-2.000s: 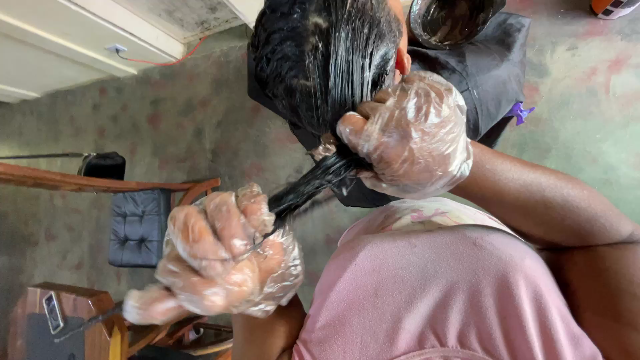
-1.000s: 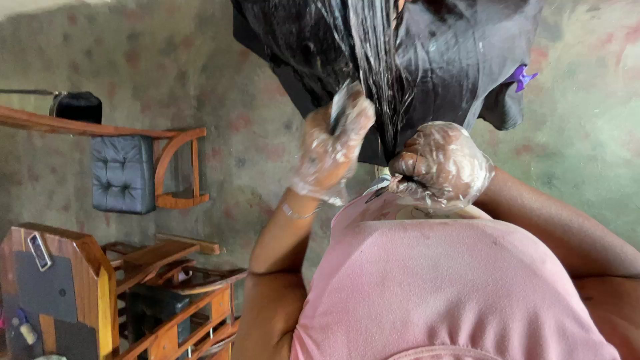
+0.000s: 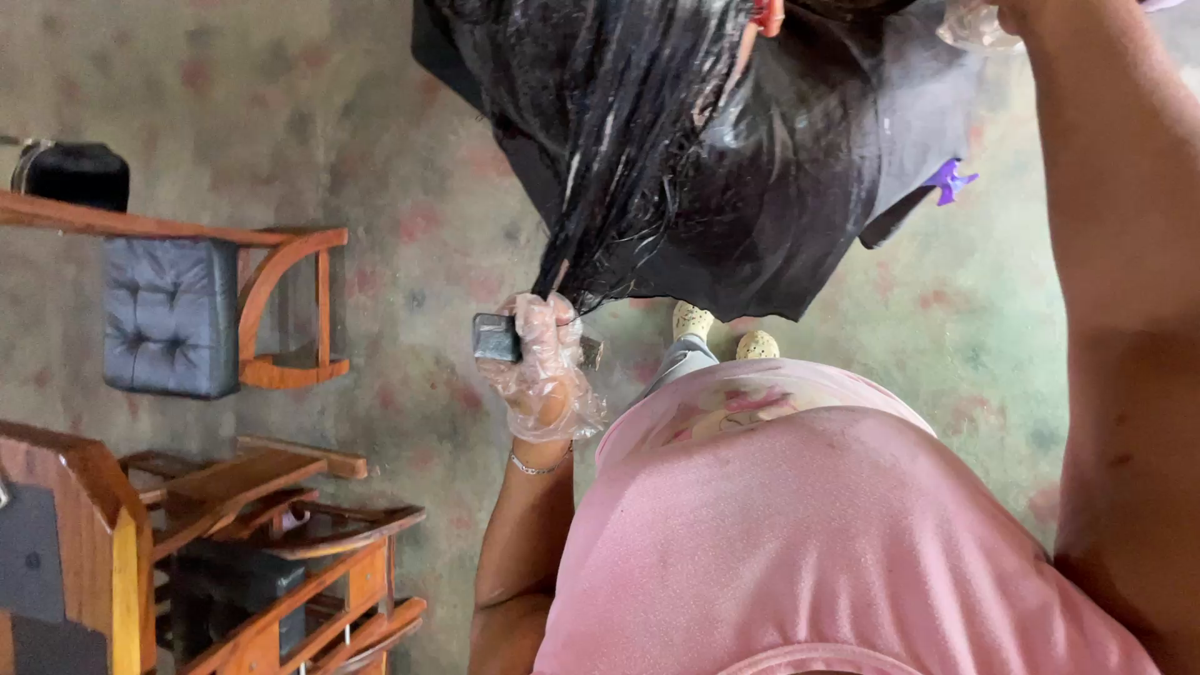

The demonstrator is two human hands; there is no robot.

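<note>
A seated person's long, dark, wet-looking hair [image 3: 619,122] hangs down over a black cape [image 3: 778,216]. My left hand [image 3: 546,366], in a clear plastic glove, is closed around the lower ends of the hair. In that same hand is a dark flat object [image 3: 497,337], its kind unclear, which sticks out on both sides of the fingers. My right hand [image 3: 980,23], also gloved in clear plastic, is at the top right edge, mostly cut off, right of the person's ear [image 3: 769,16]. What it holds cannot be seen.
A purple tie [image 3: 952,182] shows at the cape's right edge. To the left stands a wooden chair with a tufted dark cushion [image 3: 169,314]. Lower left are a wooden table [image 3: 94,487] and more wooden chair frames [image 3: 347,581]. Speckled light shoes [image 3: 694,321] show on the mottled floor below the cape.
My right hand has let go of the hair and moved up and right, to the frame edge. My left hand, beside the hair one second ago, is now around its lower ends.
</note>
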